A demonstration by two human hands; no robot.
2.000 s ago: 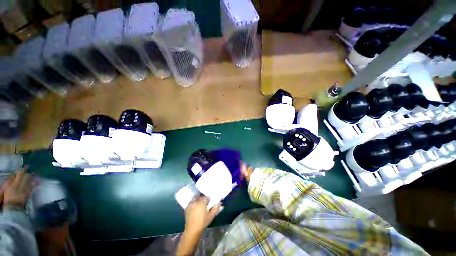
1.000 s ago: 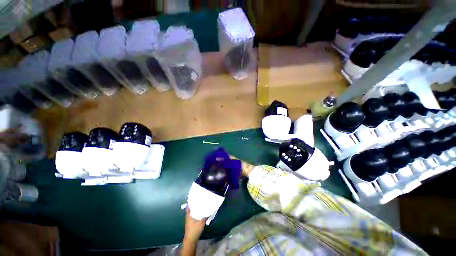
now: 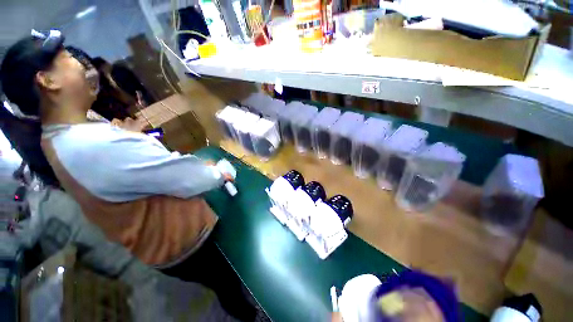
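Note:
A white dome camera [image 3: 359,298] is cut off by the bottom edge. A small part of my left hand [image 3: 337,317] shows at its left side, on the camera; the rest is out of the picture. My right hand [image 3: 414,310], blurred and cut off by the bottom edge, holds a purple-blue cloth [image 3: 433,290] against the camera's right side. The camera's black ball is hidden. Three white cameras with black heads [image 3: 308,214] stand close together on the green mat [image 3: 264,251]. Part of another camera [image 3: 518,311] shows at the bottom right.
Translucent trays [image 3: 367,148] stand in a row on cardboard [image 3: 371,207] at the back. A white shelf [image 3: 301,74] above holds an orange-and-white can [image 3: 308,25] and an open carton [image 3: 452,47]. A co-worker [image 3: 125,163] stands at the left, hand over the mat's far end.
The view has swung left and up, bringing in the co-worker and shelf. The finished rows at right are out of view. My hands, cloth and held camera now show at the bottom edge.

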